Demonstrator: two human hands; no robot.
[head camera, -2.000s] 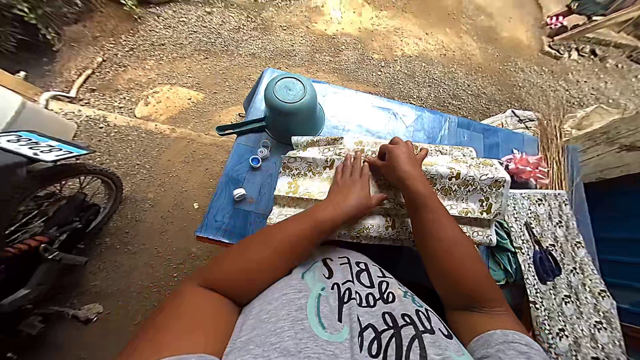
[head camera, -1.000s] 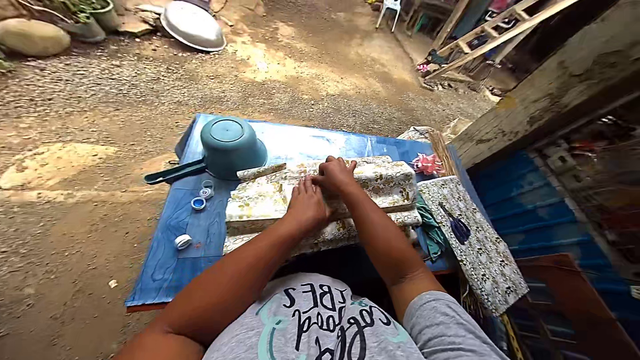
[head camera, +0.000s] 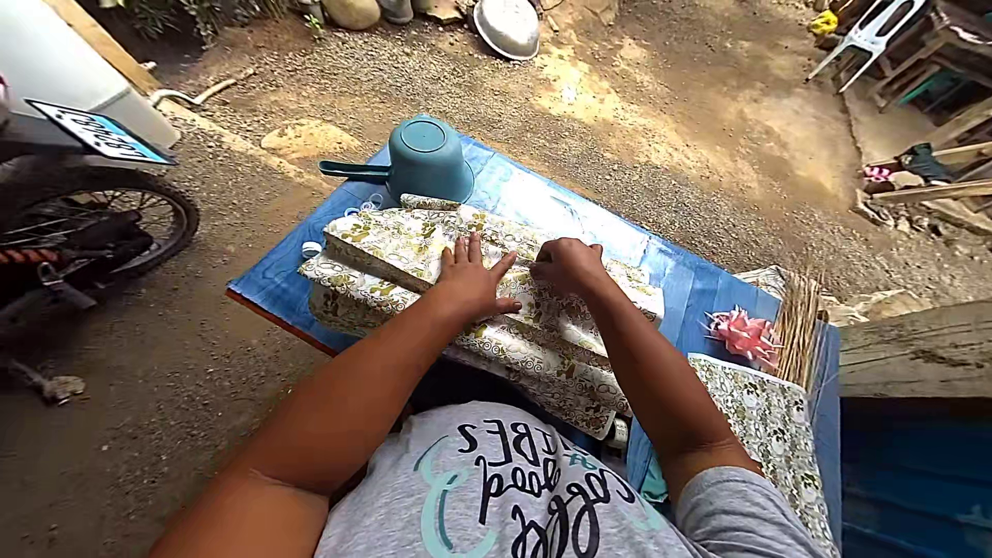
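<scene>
A gold-and-white patterned sheet (head camera: 387, 240), folded in layers, lies across a blue table (head camera: 659, 256). My left hand (head camera: 474, 283) rests on it palm down, fingers spread. My right hand (head camera: 570, 266) presses on the sheet just to the right, fingers curled; whether it pinches the material cannot be told. An upturned teal plastic dipper (head camera: 430, 163) stands behind the sheet, its handle pointing left. A white cap (head camera: 311, 249) and small clear rings (head camera: 364, 206) lie at the left. A second patterned sheet (head camera: 763, 434) is at the right, partly behind my right arm.
On the table's right side are a pink artificial flower (head camera: 745, 335) and a bundle of thin sticks (head camera: 798, 325). A motorcycle wheel (head camera: 116, 221) is at the left. Beyond the table are a metal basin (head camera: 508, 27) and a white plastic chair (head camera: 872, 39) on the gravel ground.
The view has swung about strongly. My left hand's fingers are now spread on the sheet, a little apart from my right hand; one second ago the hands were close together.
</scene>
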